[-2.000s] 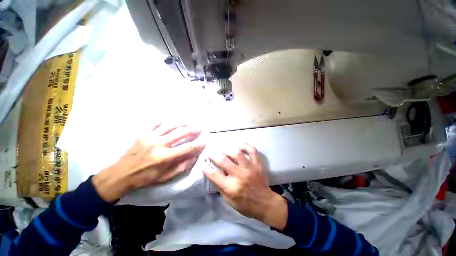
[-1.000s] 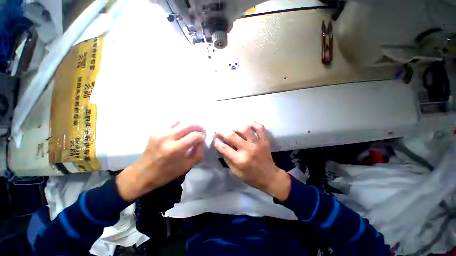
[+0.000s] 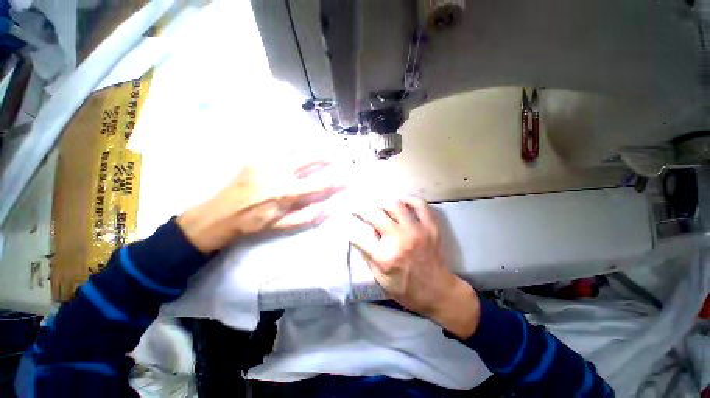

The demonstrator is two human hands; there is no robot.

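Note:
White fabric (image 3: 300, 268) lies on the machine table in front of the needle area and hangs a little over the front edge. The sewing machine (image 3: 545, 47) stands above, its presser foot area washed out by light, with a silver knurled knob (image 3: 387, 145) beside it. My left hand (image 3: 268, 204) lies flat on the fabric, fingers pointing right, close below the presser foot. My right hand (image 3: 409, 253) rests on the fabric's right part with bent fingers; whether it pinches the cloth is hard to tell. Dark red thread snips (image 3: 530, 132) lie on the bed at right.
Brown board with yellow printed tape (image 3: 117, 186) is at the left, with long white strips (image 3: 58, 148) beside it. White cloth (image 3: 366, 342) lies on the lap below the table edge. More crumpled white cloth (image 3: 623, 334) is at lower right.
Both hands have moved up toward the presser foot with the fabric. My left hand has flattened out from its curled pose. More fabric now shows at the table's front edge. The view has shifted.

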